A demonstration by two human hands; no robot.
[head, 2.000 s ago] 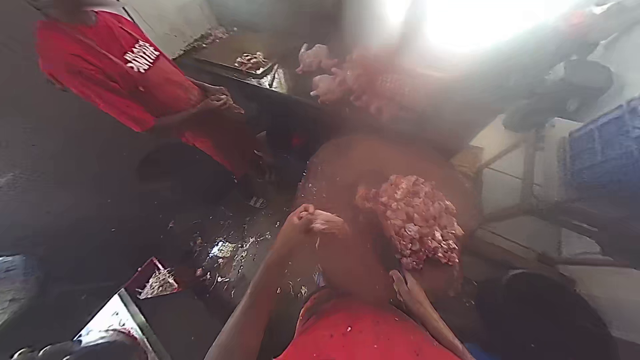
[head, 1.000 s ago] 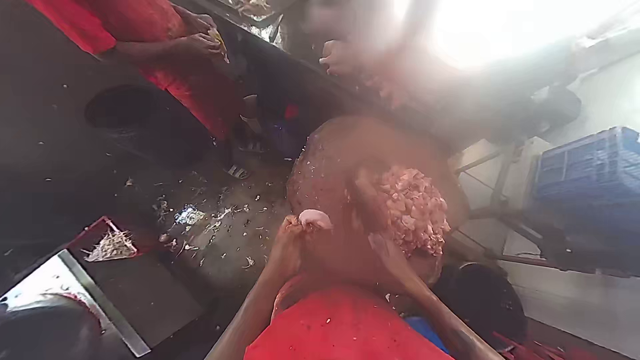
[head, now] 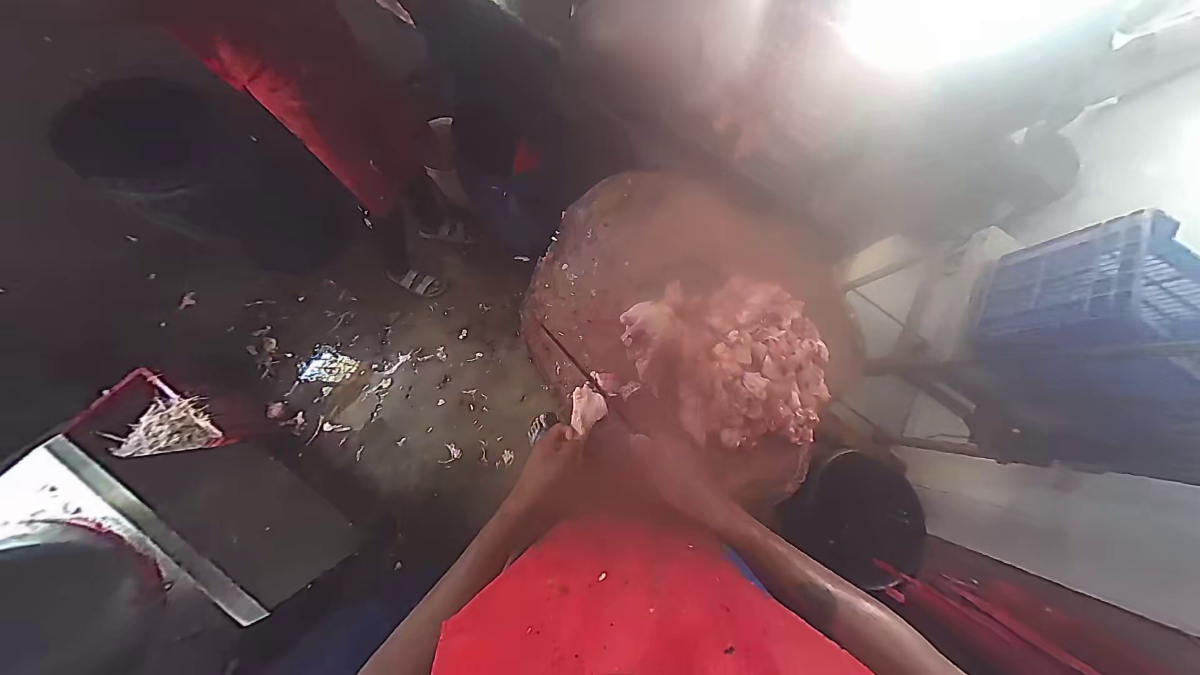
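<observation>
My left hand (head: 555, 455) grips a pale piece of raw meat (head: 589, 410) at the near left edge of a large round chopping block (head: 609, 234). Beside it my right hand (head: 652, 459), hazy and partly blurred, is closed on a knife (head: 570, 356), whose thin dark blade points up and left across the block, close to the piece. The handle is hidden. A heap of cut raw meat (head: 764, 366) lies on the right half of the block, and a larger pale piece (head: 642, 328) lies left of the heap.
A person in red clothing (head: 291, 112) stands at the upper left. Scraps litter the floor (head: 422, 412). At the left, a red-rimmed container (head: 141, 380) holds chicken feet or similar scraps. Blue plastic crates (head: 1078, 300) stand right, above a dark round container (head: 862, 516). Haze blurs the upper view.
My right hand has moved left from beside the meat heap, close to my left hand. The blade now shows at the block's left side. The view has shifted.
</observation>
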